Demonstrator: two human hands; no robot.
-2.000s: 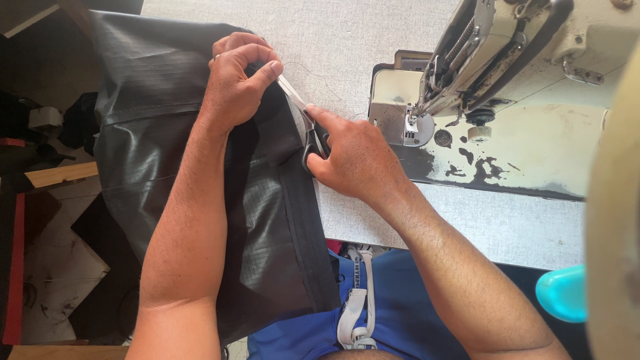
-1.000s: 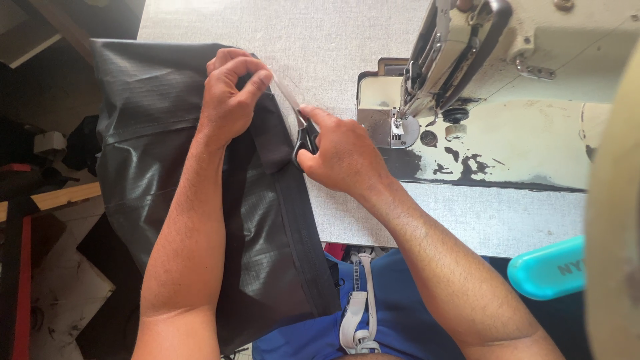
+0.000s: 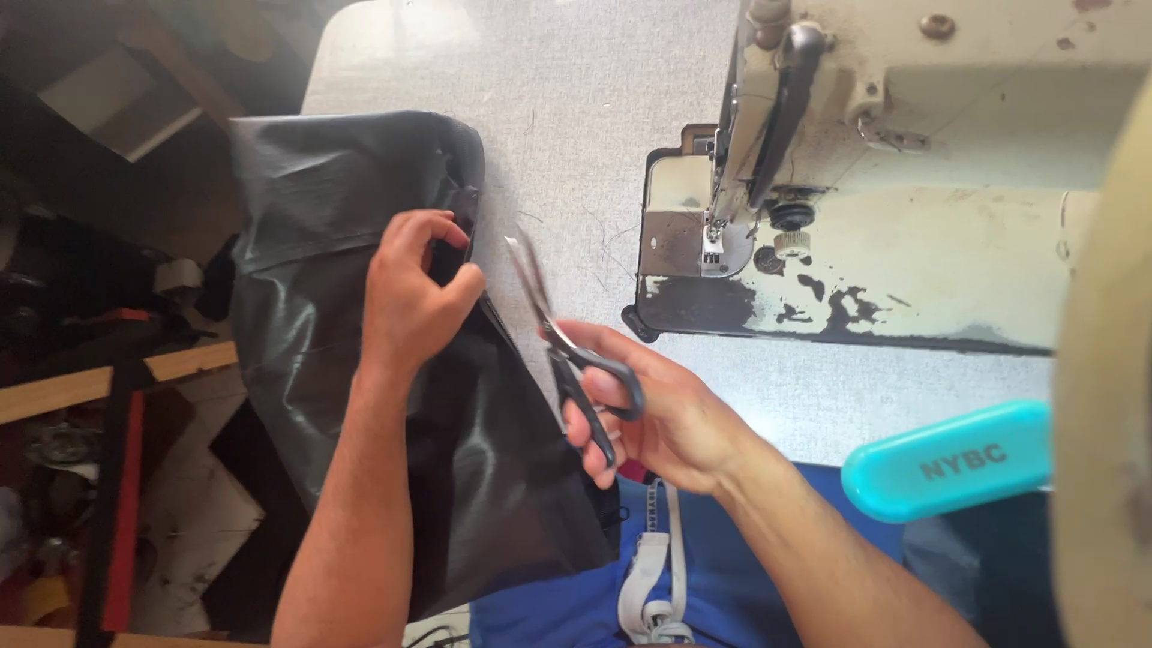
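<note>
Black coated fabric, glossy and folded, hangs over the left side of the table and across my lap. On its right edge, near the upper corner, rests my left hand, thumb and forefinger curled at the dark edge; whether they pinch it is hard to see. My right hand holds black-handled scissors, fingers through the loops. Their blades point up and left, slightly apart at the tips, over the table just right of the fabric and not touching it.
An industrial sewing machine with worn paint stands on the pale table at the right. A turquoise elongated object bearing writing juts in at the lower right. Wooden bars and assorted items lie below the table at the left. Loose threads lie near the scissors.
My right hand and the scissors have come away from the fabric edge, down and to the right, and the palm has turned upward. My left hand has moved down along the edge.
</note>
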